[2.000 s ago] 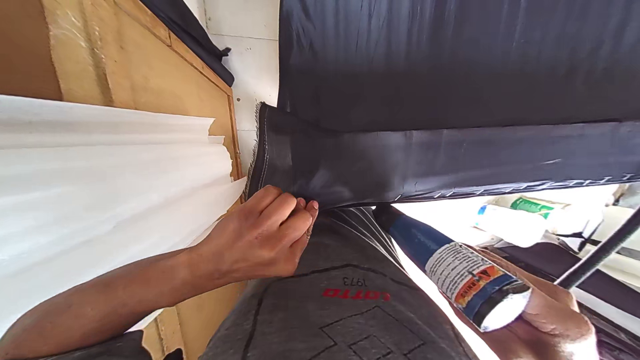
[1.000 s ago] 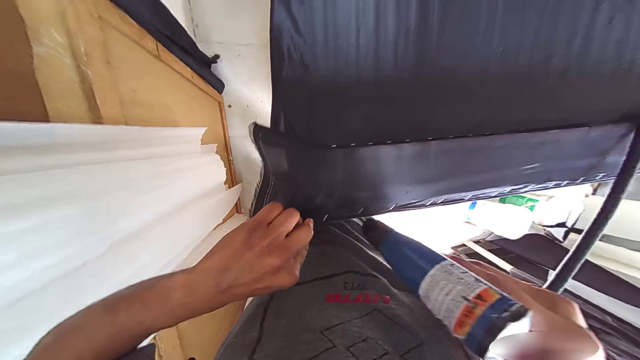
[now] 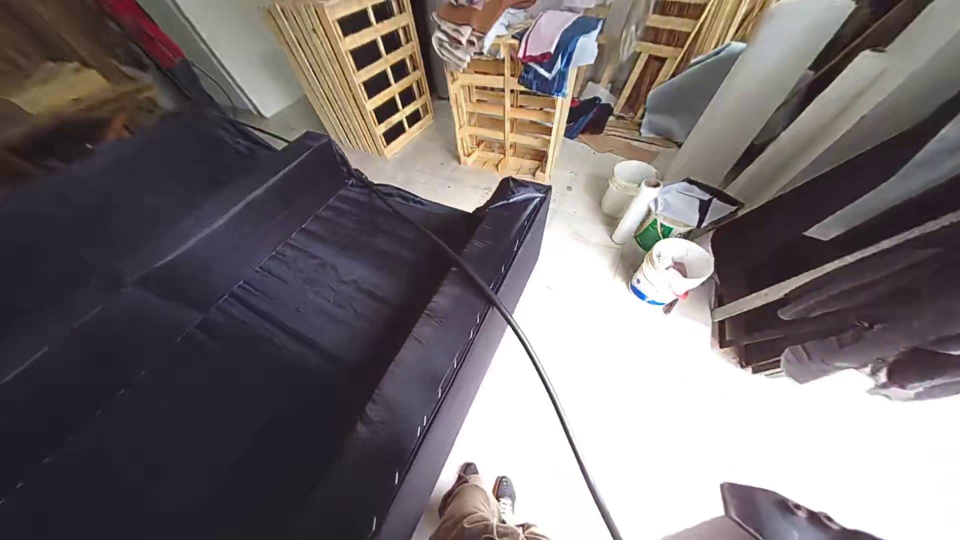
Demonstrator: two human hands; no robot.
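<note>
Neither my left hand nor my right hand is in view. Black fabric covers a large piece with raised edges, possibly upholstered furniture, on the left side of the head view. A row of staples runs along its right raised edge. A black hose or cable passes over that edge and curves down to the bottom of the view. Two shoes and brown trousers show at the bottom; whose they are cannot be told.
Slatted wooden frames lean at the back, beside a wooden rack with cloths on top. White buckets stand on the floor near a white roll. Long rolls and dark panels line the right. Part of the floor is glaringly bright.
The view has swung widely. My left hand, earlier pinching the black fabric's edge, and my right hand, earlier around a blue cylindrical can, have both left the view.
</note>
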